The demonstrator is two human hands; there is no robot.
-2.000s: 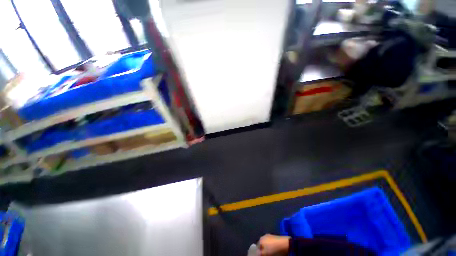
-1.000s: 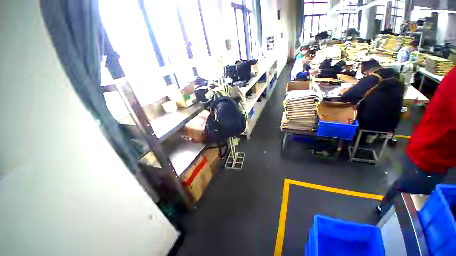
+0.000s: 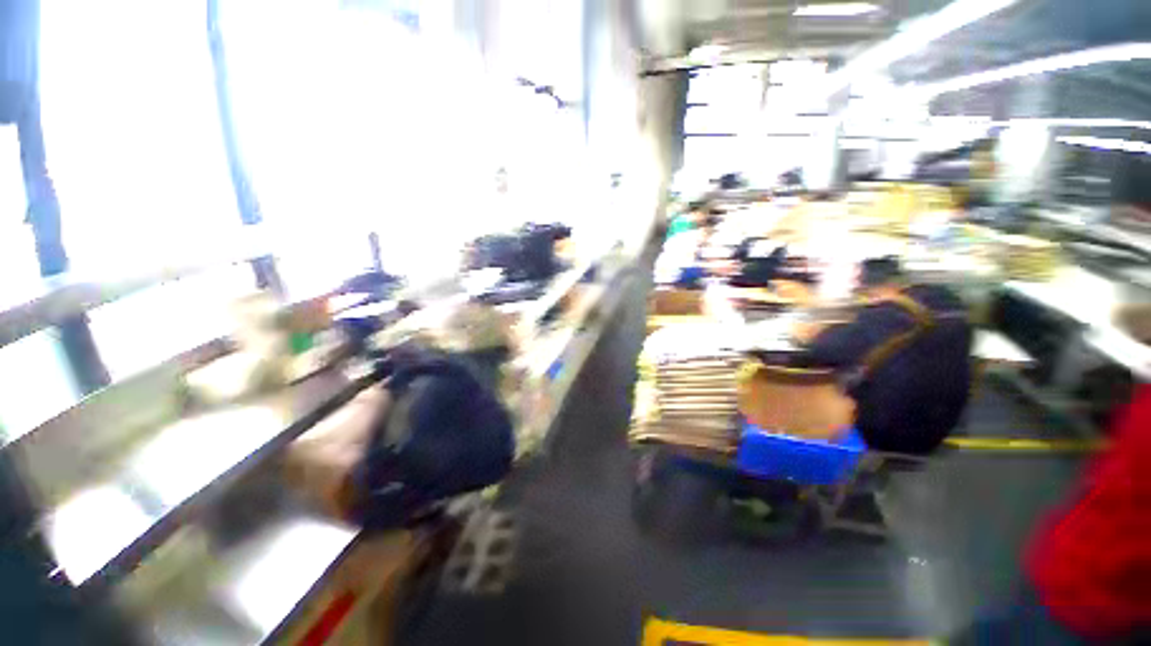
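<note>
Neither of my hands is in the picture, and the view is blurred. Nearest in front is a window-side shelf unit (image 3: 189,461) at the left, with pale items on it. A dark bag or garment (image 3: 442,435) hangs or rests at its end; which one I cannot tell. A carton with a red stripe (image 3: 360,587) stands low beside it. Further off, a stack of light tan flat pieces (image 3: 688,398) stands beside a blue bin (image 3: 802,454) with brown material in it.
A person in dark clothes (image 3: 915,372) sits at a worktable beyond the blue bin. A person in red (image 3: 1104,543) is at the right edge. A yellow floor line (image 3: 757,635) runs along the bottom. A dark floor aisle (image 3: 568,492) runs between the shelves and the stack.
The view has turned right and lifted from the white panel and blue bins. The shelves and seated person now look nearer. My hand, seen two seconds ago at the bottom, is out of view.
</note>
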